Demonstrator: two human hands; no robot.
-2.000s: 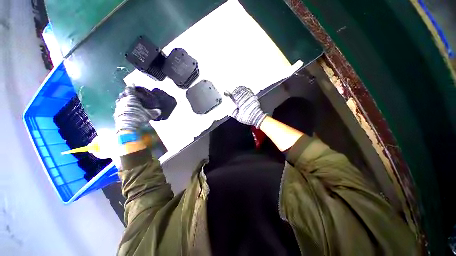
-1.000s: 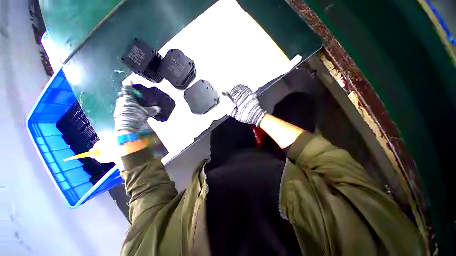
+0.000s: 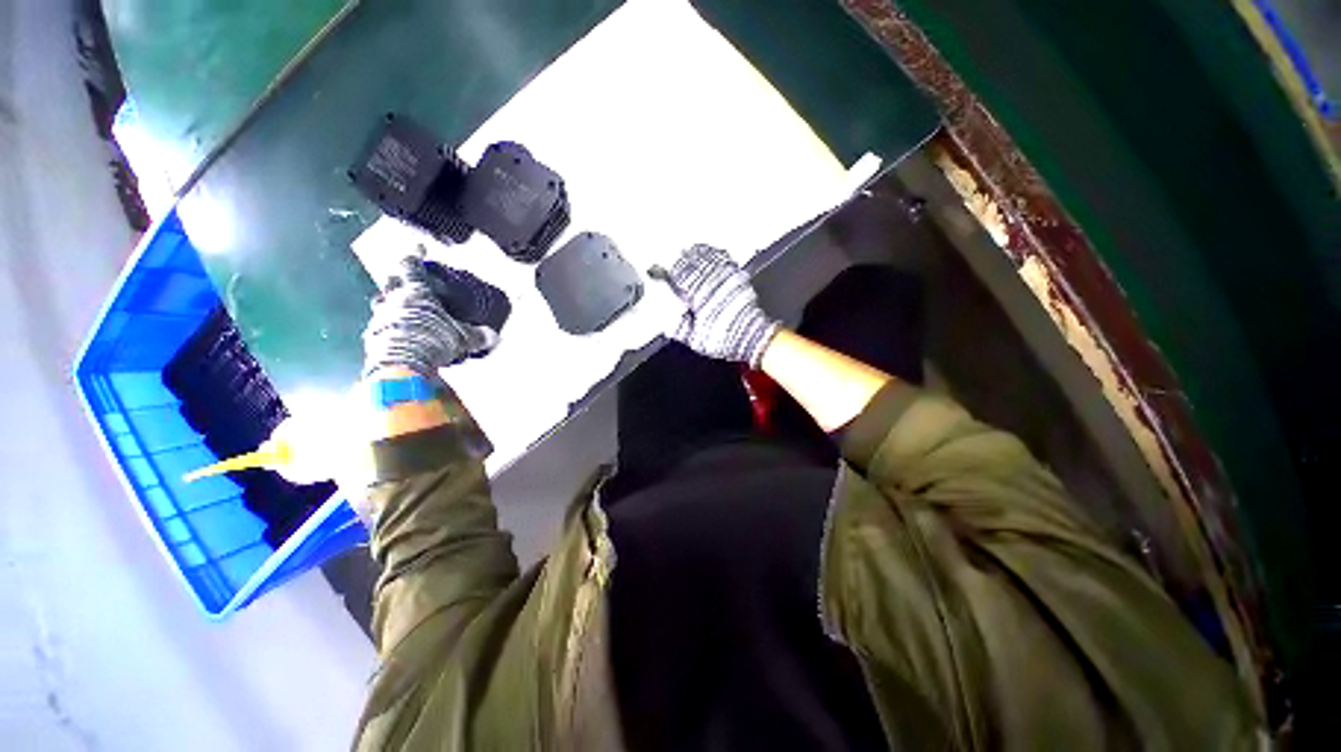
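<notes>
My left hand [image 3: 413, 325], in a striped glove, grips the left side of black cover plates [image 3: 474, 298] low on the white sheet [image 3: 703, 121]; its thumb is at their lower edge. A single greyish cover plate [image 3: 588, 282] lies flat to their right. My right hand [image 3: 719, 306], also gloved, rests at the sheet's near edge, just right of that plate, with curled fingers. Whether it pinches something small cannot be told. Two stacks of black plates, a left one [image 3: 402, 169] and a right one [image 3: 516, 199], stand side by side farther back.
A blue crate [image 3: 140, 426] at the bench's left edge holds rows of black plates [image 3: 225, 385]. A glue bottle [image 3: 302, 450] with a yellow nozzle is beside my left wrist, above the crate. A worn brown rail [image 3: 1096, 309] and green belt [image 3: 1162, 221] run on the right.
My left hand has shifted right and slightly down, covering the plates' left side less from above. My right hand stays nearly in place. The view has shifted slightly.
</notes>
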